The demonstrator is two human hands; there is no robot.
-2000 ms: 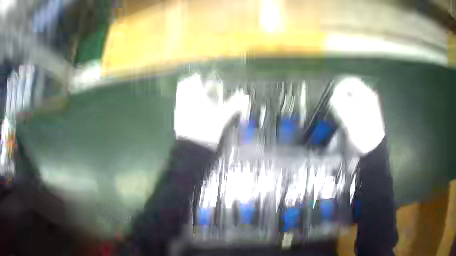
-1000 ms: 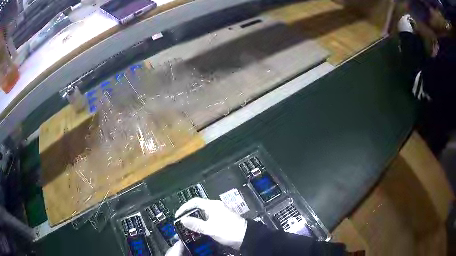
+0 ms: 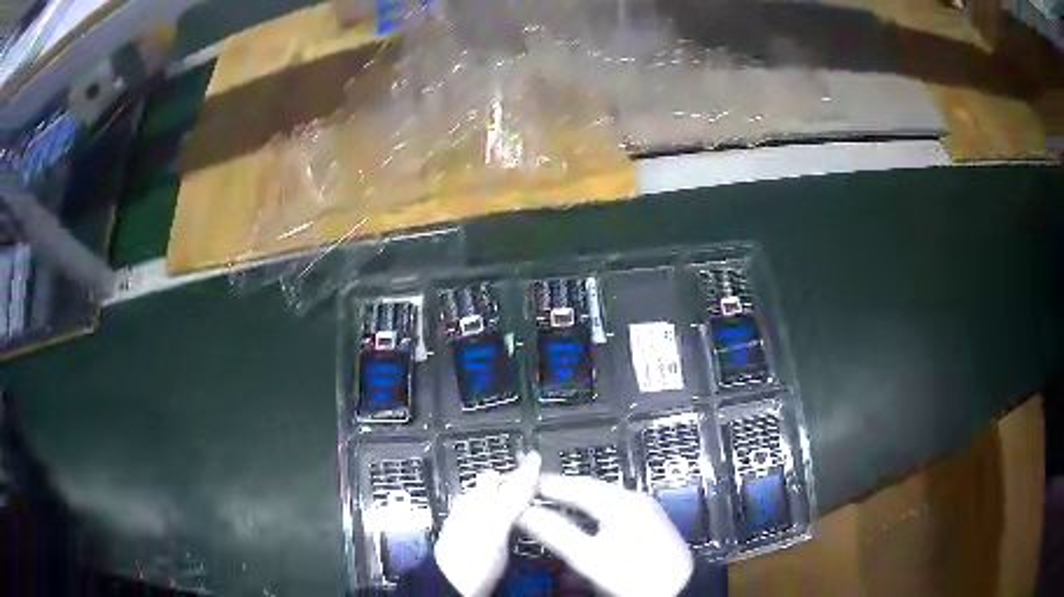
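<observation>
A clear blister tray (image 3: 618, 416) lies on the green bench, with two rows of five pockets. Keypad phones (image 3: 566, 350) with blue on their screens sit in most pockets. The fourth upper pocket holds a white label (image 3: 657, 356) and no phone. My left hand (image 3: 481, 534) and my right hand (image 3: 624, 539), both in white gloves, meet over the lower row near the bottom edge. Between them they hold a dark keypad phone (image 3: 531, 580), mostly hidden by the fingers. The hands also cover parts of the lower pockets.
Loose clear plastic pieces (image 3: 496, 128) are piled on cardboard (image 3: 268, 175) along the bench's back. Some clear plastic (image 3: 385, 262) hangs over its front edge beside the tray. Brown cardboard (image 3: 933, 525) stands at the lower right, beyond the green bench (image 3: 933, 292).
The view has turned, so the tray appears straighter and more of it shows. My left hand has come further into view and meets my right hand at the phone. The person at the right has left the view.
</observation>
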